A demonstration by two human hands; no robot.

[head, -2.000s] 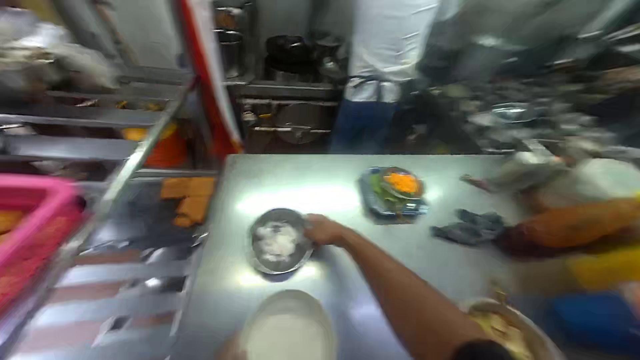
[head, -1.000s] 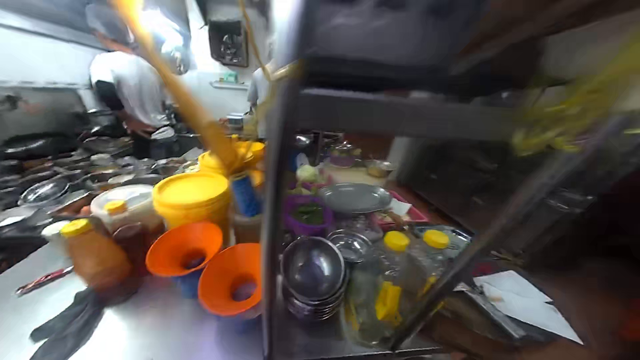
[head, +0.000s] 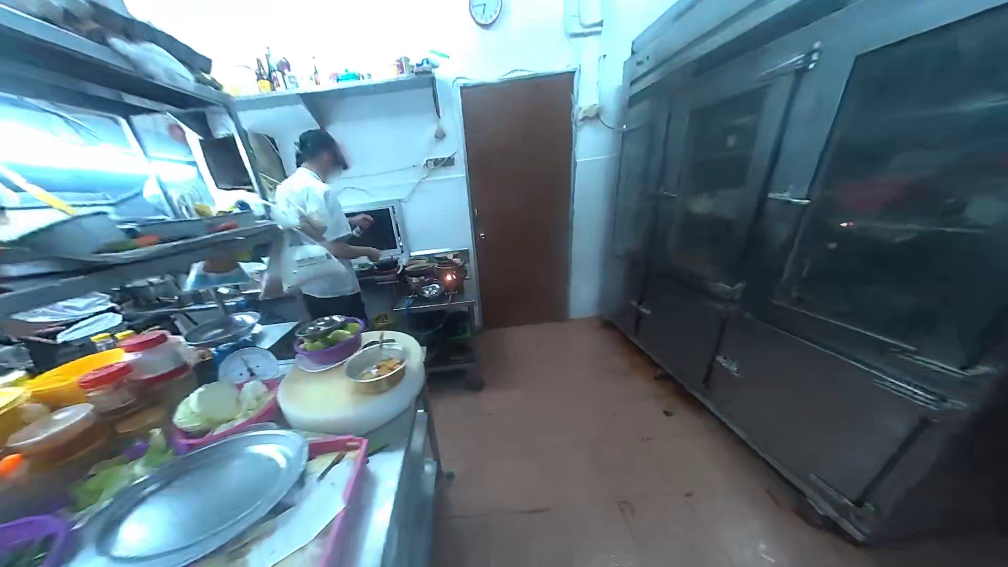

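Neither my left hand nor my right hand shows in the head view now. At the lower left, an oval metal platter [head: 206, 494] lies partly over a pink tray [head: 354, 480] on the steel worktop. Behind it a pink basket holds cabbage [head: 214, 405]. A metal bowl with food [head: 376, 368] rests on thick round white cutting boards [head: 350, 394], beside a purple basket of green vegetables [head: 329, 343]. A dial kitchen scale [head: 248, 365] stands left of the boards.
A person in white [head: 319, 228] stands by the cooking area beyond the worktop. Steel refrigerators [head: 787, 276] line the right side, with reddish floor [head: 551, 441] between them and the worktop. A brown door [head: 520, 201] is in the back wall; metal shelving [head: 142, 260] overhangs the left.
The view has swung widely from the worktop to the room and refrigerators. Two seconds ago a hand was at a metal bowl of white contents; no hand shows now.
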